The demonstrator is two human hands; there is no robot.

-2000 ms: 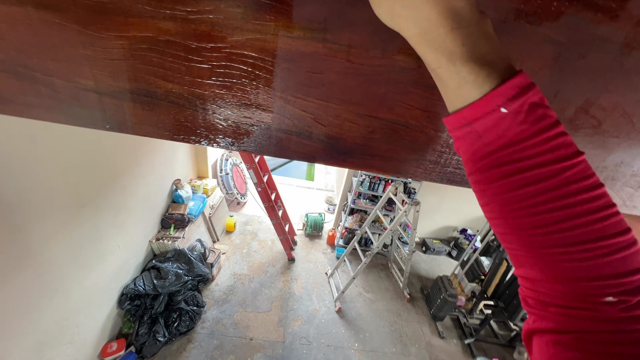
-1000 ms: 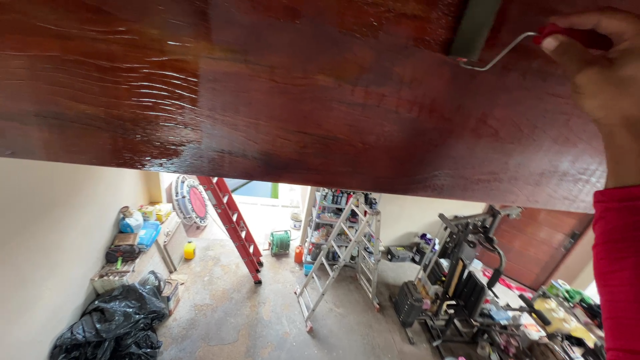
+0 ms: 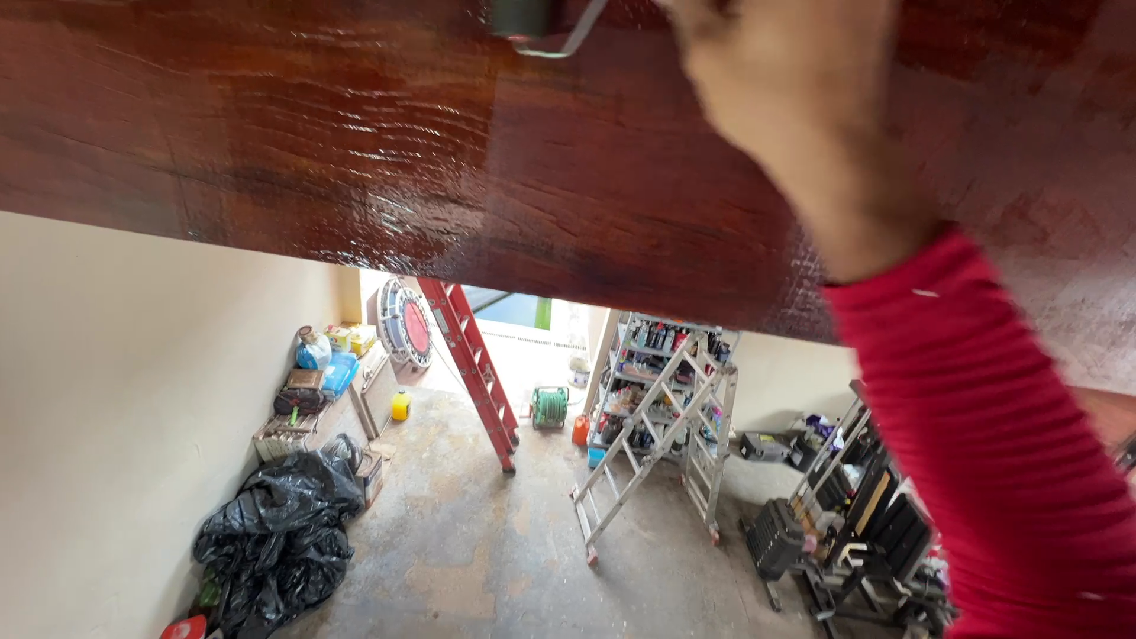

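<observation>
My right hand [image 3: 781, 80], blurred and in a red sleeve, reaches up at the top of the view. Its fingers are mostly cut off by the top edge, where it holds a small paint roller. The roller's dark sleeve [image 3: 522, 18] and bent wire frame [image 3: 575, 37] show left of the hand, against a reddish-brown wooden surface [image 3: 603, 169]. The wood has a visible grain and shines wet in places, most of all left of centre. My left hand is not in view.
Far below is a concrete floor [image 3: 461, 550]. On it stand a red ladder [image 3: 475, 373], a folding aluminium ladder [image 3: 643, 444], shelves with bottles [image 3: 652, 337], a green hose reel [image 3: 549, 407], black plastic sheeting [image 3: 284, 524] and gym equipment [image 3: 870, 524]. A pale wall [image 3: 115, 399] runs along the left.
One second ago my right hand and the roller were at the upper right; now both are farther left over the wood, with the forearm across the right side. The view has shifted somewhat.
</observation>
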